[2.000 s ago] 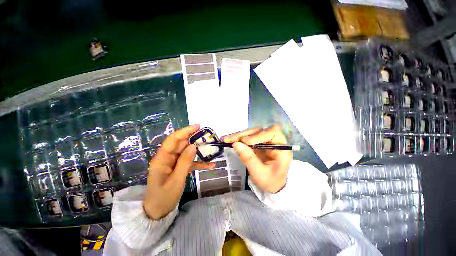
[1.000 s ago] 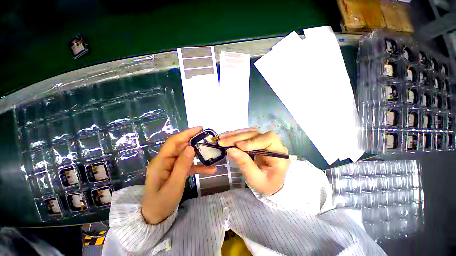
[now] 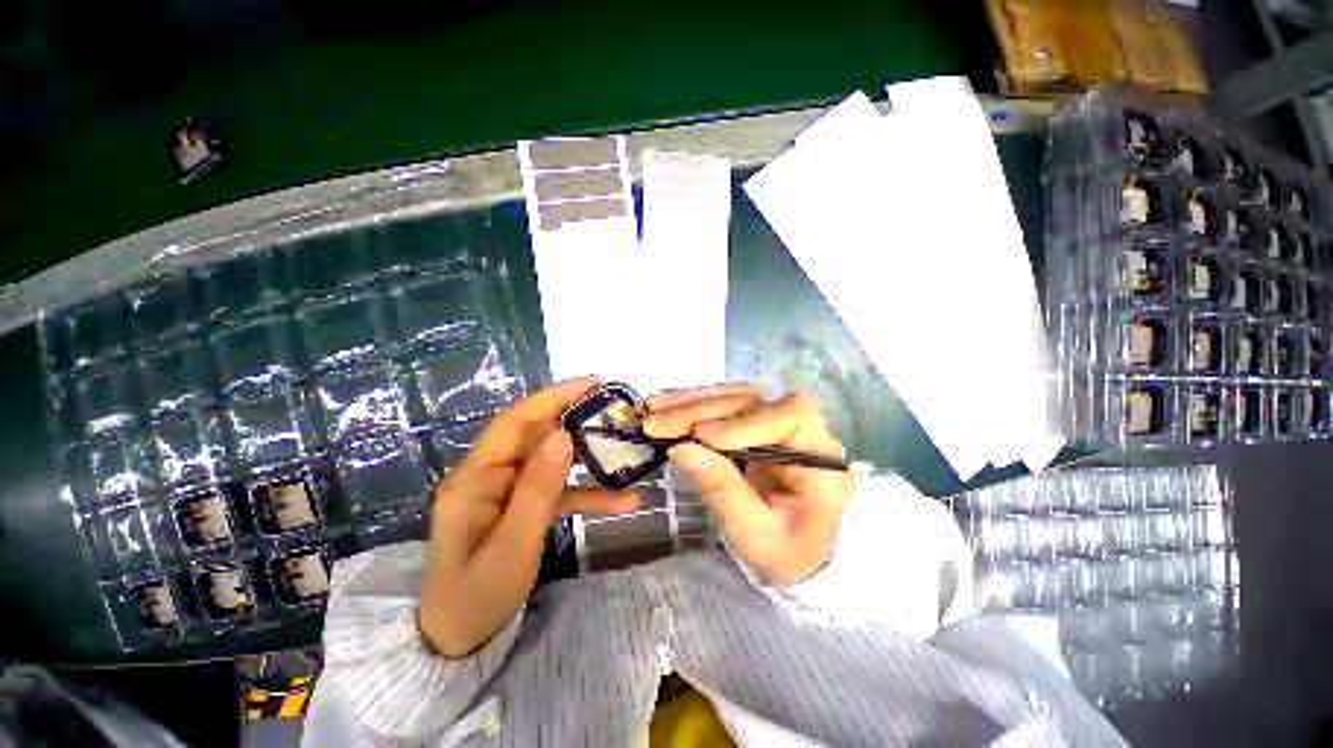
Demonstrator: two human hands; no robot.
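My left hand [image 3: 497, 504] holds a watch body [image 3: 620, 453] by its left edge, above the sticker strips. The unit is a dark rounded square with a pale inside facing up. My right hand [image 3: 768, 482] grips dark slim tweezers [image 3: 797, 458]; their tip lies over the inside of the unit, and the right fingertips are at its right edge. Whether the tip touches is too small to tell. A sticker sheet [image 3: 580, 192] with grey-brown rectangles runs beneath the hands, beside a narrower strip [image 3: 687, 219].
A clear blister tray [image 3: 263, 314] with several units is at left. A filled tray stack [image 3: 1089, 314] is at right, above empty clear trays [image 3: 1104, 570]. Blank white sheets [image 3: 914, 278] fan between. A loose unit [image 3: 193, 148] lies on the green belt [image 3: 483, 73].
The loose unit on the belt has moved left. The tweezers in my right hand have tilted, their rear end lower. The held unit has shifted slightly.
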